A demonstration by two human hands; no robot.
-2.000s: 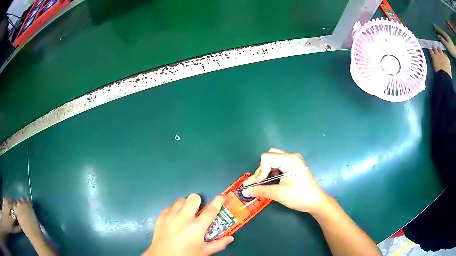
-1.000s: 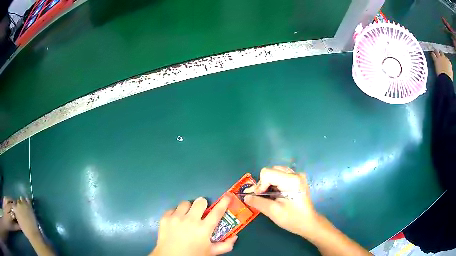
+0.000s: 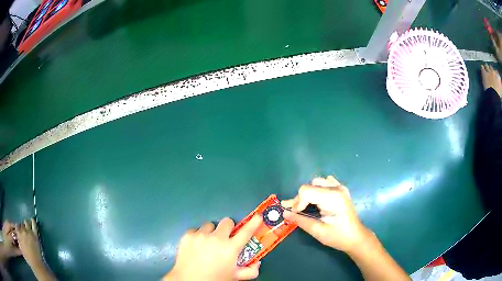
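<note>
The orange unit (image 3: 268, 237) lies slanted on the green bench (image 3: 165, 192) at the lower middle. A black round component with a pale centre (image 3: 273, 215) sits in its upper end, and a green patterned board area (image 3: 250, 249) shows at its lower end. My left hand (image 3: 212, 252) lies over the unit's left side, fingers on it, and holds it. My right hand (image 3: 327, 214) grips dark tweezers (image 3: 301, 212), whose tips are at the right edge of the round component.
A pink fan (image 3: 428, 74) stands at the right by a grey-white post (image 3: 393, 27). A worn whitish rail (image 3: 220, 77) crosses behind. A tiny pale ring (image 3: 199, 157) lies on the bench. Other people's hands show at far left (image 3: 27, 244) and right (image 3: 491, 79). A red tray (image 3: 48, 22) is top left.
My right hand and the tweezers have shifted off the round component to its right edge, so the component now shows whole. On the far strip, an orange unit has moved left behind the post.
</note>
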